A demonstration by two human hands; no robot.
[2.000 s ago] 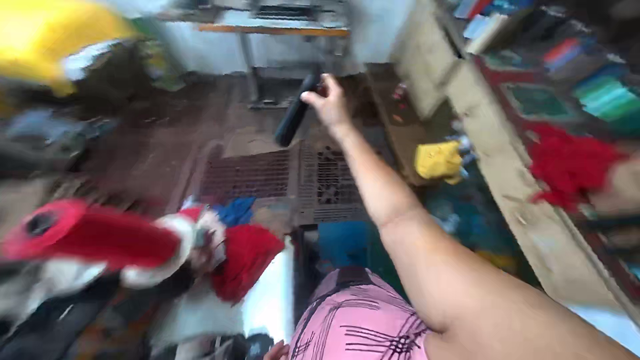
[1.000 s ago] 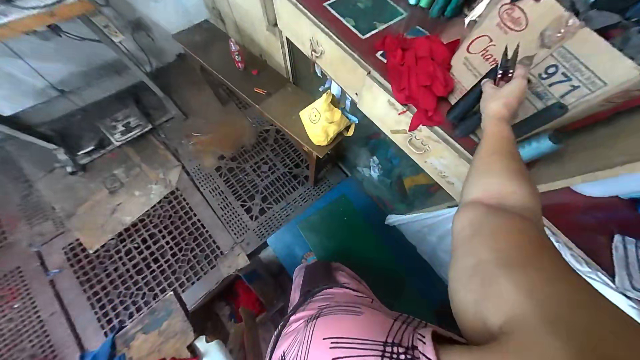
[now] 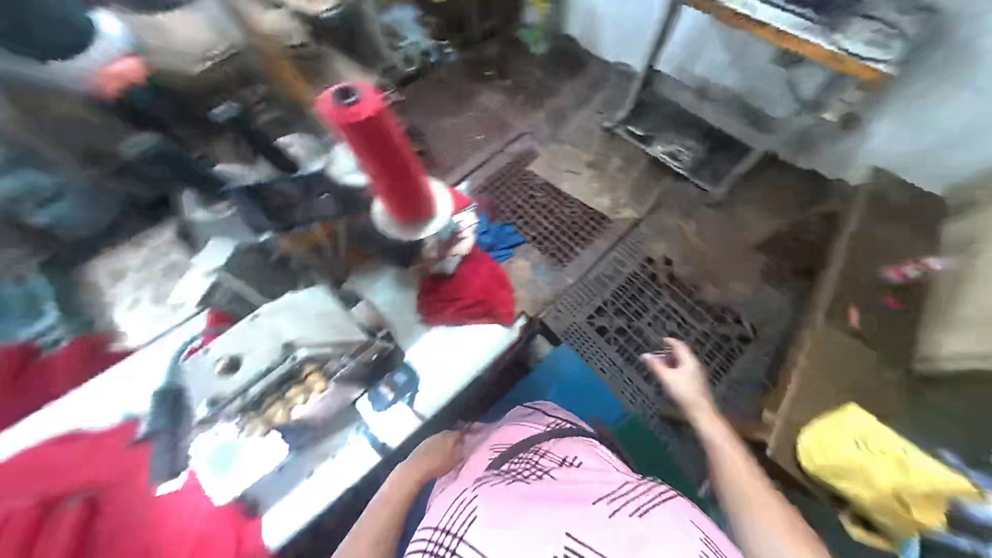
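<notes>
My right hand (image 3: 676,372) hangs over the perforated floor mats, fingers loosely curled, with no object plainly visible in it. My left hand (image 3: 438,457) rests against the side of my pink patterned garment, beside the edge of the white sewing table (image 3: 457,364); its fingers are partly hidden. On that table stands a light-coloured sewing machine (image 3: 287,341), blurred. A cone of red thread (image 3: 384,155) rises behind it on a white base. Red fabric (image 3: 467,287) hangs at the table's far end, and more red fabric (image 3: 116,496) lies at the lower left.
A low wooden bench (image 3: 833,349) runs along the right, with a yellow cloth item (image 3: 883,465) at its near end. A metal-legged table (image 3: 806,43) stands at the back. Plastic floor grids (image 3: 643,325) lie ahead. Part of another person shows at the upper left.
My right hand has left the cardboard box, where it was at the black-handled snips, and is now over the floor mats. The view has swung left to the sewing machine.
</notes>
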